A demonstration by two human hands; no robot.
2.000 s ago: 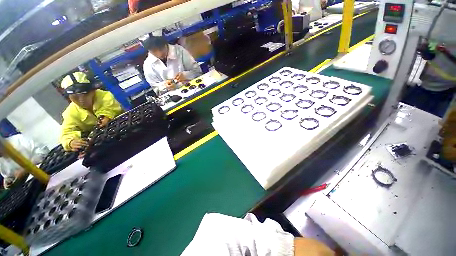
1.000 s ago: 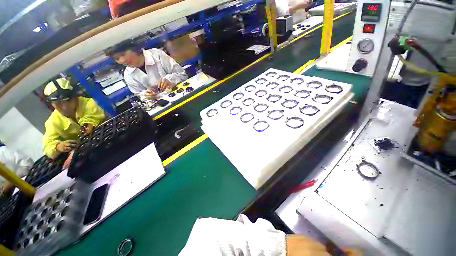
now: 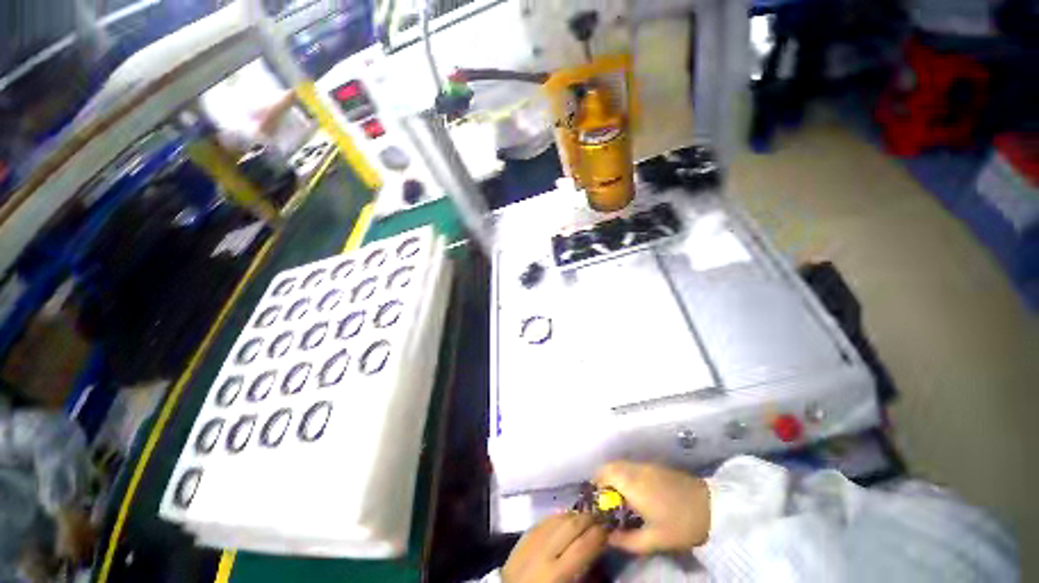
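Note:
My right hand (image 3: 659, 507) is closed around a small yellow tool (image 3: 611, 499) at the front edge of the machine. My left hand (image 3: 558, 549) touches it from the lower left, its fingers at a small dark part (image 3: 590, 501) between the hands. The dark part is blurred and partly hidden by fingers, so its shape is unclear. A lone black ring (image 3: 536, 330) lies on the pale worktable (image 3: 615, 330). A black fixture (image 3: 616, 236) sits beneath the amber machine head (image 3: 602, 148).
A thick white foam tray stack (image 3: 342, 490) with rows of black rings stands on the green conveyor at left. A red button (image 3: 787, 427) is on the machine's front. A control box (image 3: 382, 148) stands behind the trays. People are blurred at the left edge.
The view has swung right to face the machine. Both hands now show together at its front edge, with the yellow tool visible. The phone and pocket tray have left the view.

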